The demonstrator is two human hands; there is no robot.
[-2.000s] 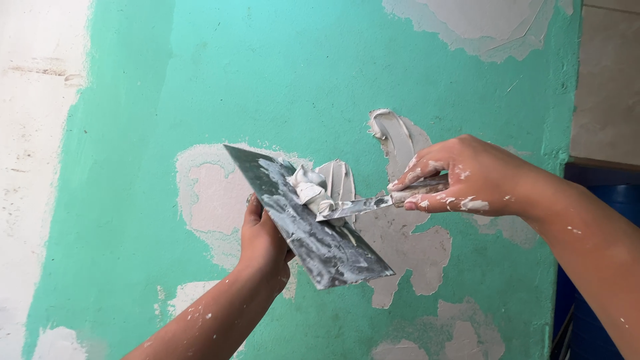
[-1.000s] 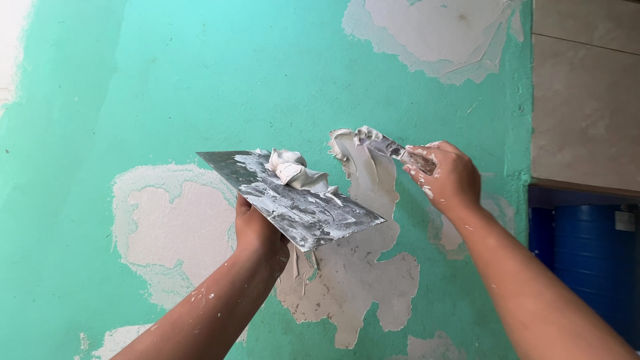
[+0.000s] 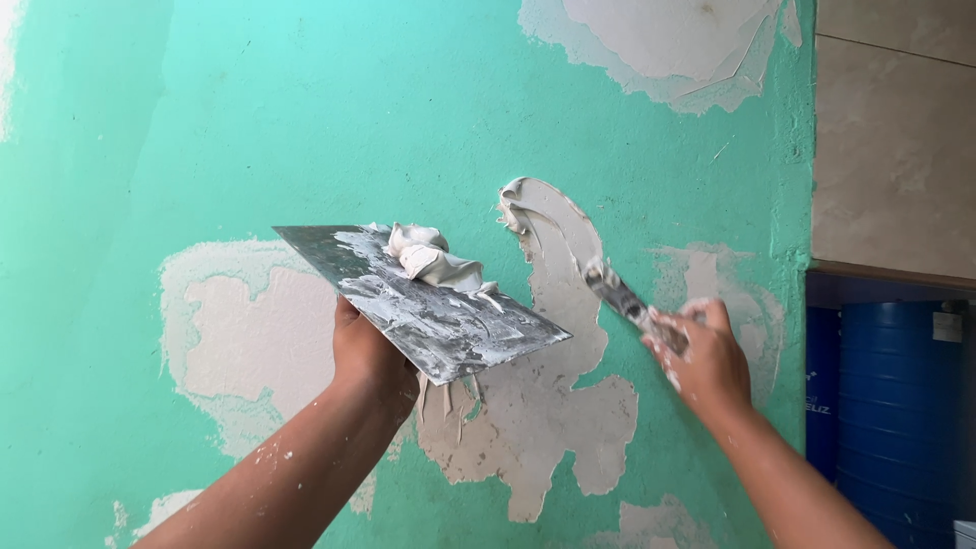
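My left hand (image 3: 372, 358) holds a flat metal plasterer's hawk (image 3: 457, 328) from below, its top smeared with filler. A thick lump of white filler (image 3: 435, 259) rests near its far edge. In my right hand (image 3: 705, 358) is a putty knife (image 3: 621, 297), its handle coated in dried filler and its blade slightly blurred, at the wall's bare patch (image 3: 564, 313). A fresh curved smear of filler (image 3: 553, 210) runs from the patch's upper end down to the blade. White specks dot both hands and forearms.
Green painted wall (image 3: 343, 114) fills most of the view, with pale patches at left (image 3: 244, 328), upper right (image 3: 663, 38) and right. Beige tiles (image 3: 892, 152) lie beyond the wall's right edge. Below them stand blue plastic containers (image 3: 900, 396), one bearing writing.
The putty knife was at the hawk two seconds ago, then at the patch's upper end. It has since moved down and right along the patch, and the smooth smear has lengthened.
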